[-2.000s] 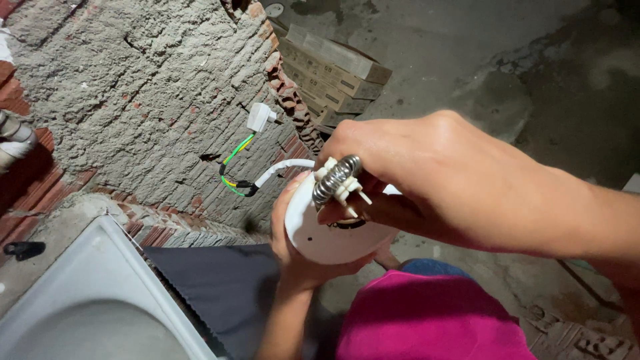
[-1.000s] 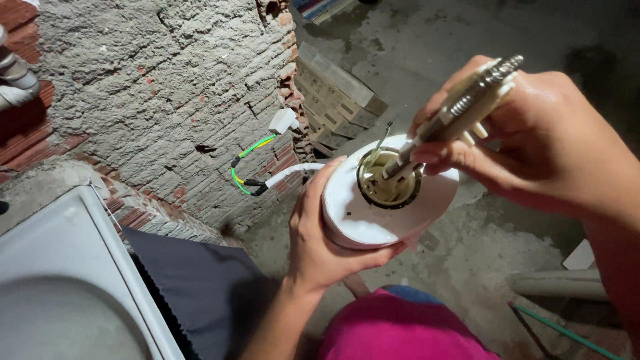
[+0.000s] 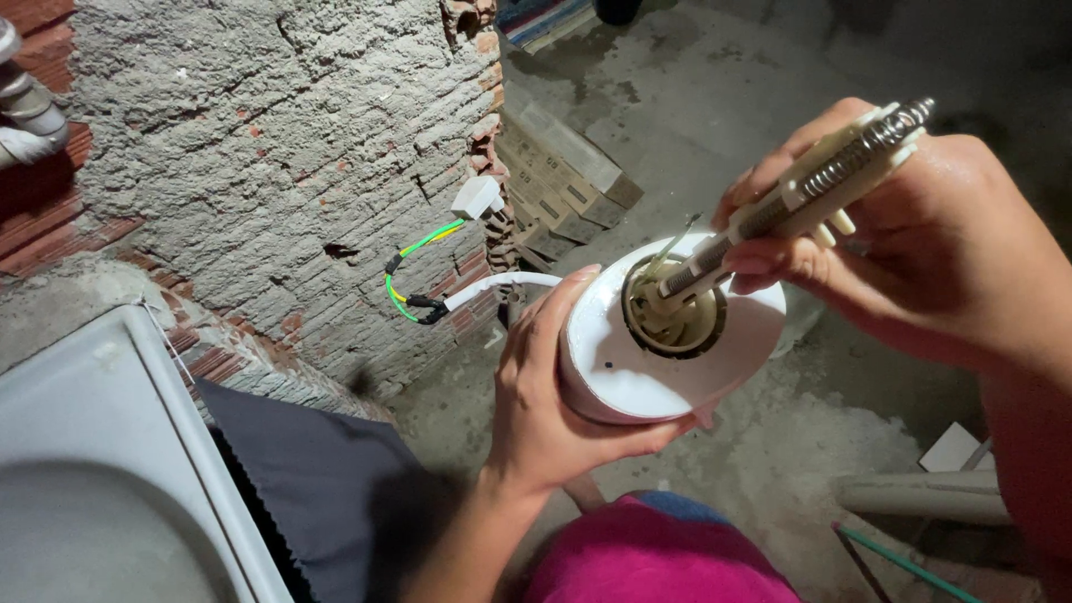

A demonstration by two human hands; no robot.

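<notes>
My left hand (image 3: 544, 377) holds a white plastic shower head body (image 3: 653, 394) from its left side and below, with its round opening facing up. In my right hand (image 3: 871, 226) is a cream plastic heating element holder (image 3: 779, 209) with coiled metal wire along it, tilted so that its lower end reaches into the opening. A thin loose wire (image 3: 674, 243) stands up at the opening's rim. From the body's left side runs a white tube (image 3: 502, 285), out of which come green and yellow taped wires (image 3: 419, 244) leading to a white plug (image 3: 477, 198).
A rough mortared brick wall (image 3: 276, 151) rises at the left, with a white pipe fitting (image 3: 29, 117) on it. A white sink (image 3: 159, 402) and dark cloth (image 3: 310, 469) are at lower left. Cardboard boxes (image 3: 561, 184) lie on the concrete floor; a pipe (image 3: 921, 496) lies at lower right.
My right hand has moved off the top of the white body to its upper right, uncovering the round opening. The heating element holder is now seen lengthwise, its lower end in the opening.
</notes>
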